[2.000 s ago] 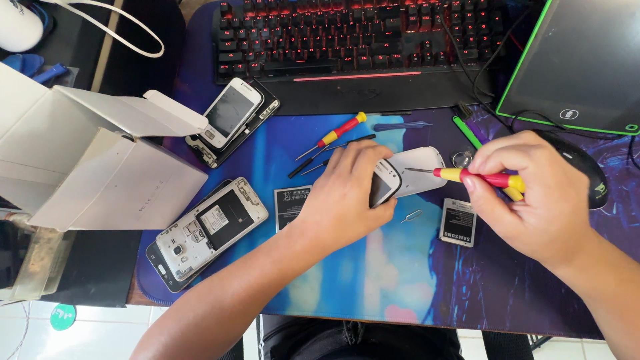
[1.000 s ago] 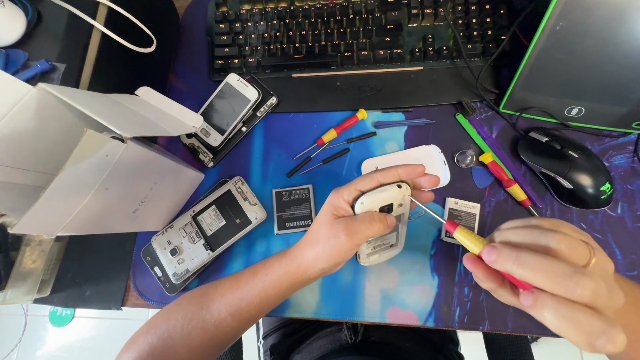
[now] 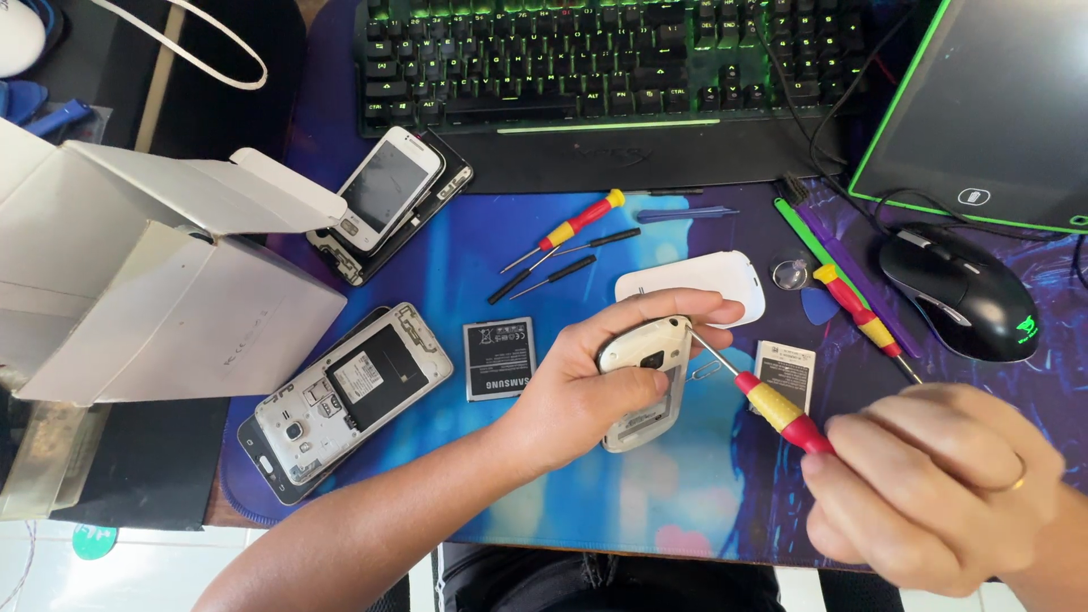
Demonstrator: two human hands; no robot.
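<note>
My left hand (image 3: 586, 391) grips a small white smartphone (image 3: 643, 422), its back facing up and tilted, thumb over the middle of the back. In my right hand (image 3: 931, 484) is a red and yellow screwdriver (image 3: 773, 406), whose tip meets the phone's upper right corner. Behind my left fingers lies a white phone back cover (image 3: 733, 274). One phone battery (image 3: 500, 344) rests left of the held phone, another battery (image 3: 784, 371) to its right. A SIM eject pin (image 3: 705, 369) shows just beside the phone. An opened phone (image 3: 365, 382) lies at the left.
Toward the back are a lit keyboard (image 3: 561, 68), another screwdriver (image 3: 582, 223) and small black screwdrivers (image 3: 561, 274). A mouse (image 3: 956, 289), writing tablet (image 3: 986, 102), brush (image 3: 850, 246) and suction cup (image 3: 790, 274) occupy the right. At left stand an open cardboard box (image 3: 183, 314) and a white phone (image 3: 393, 183).
Two seconds ago the held phone was face up; its back now faces up. The screwdriver tip has moved to the phone's corner. A second red and yellow screwdriver at the right is now uncovered.
</note>
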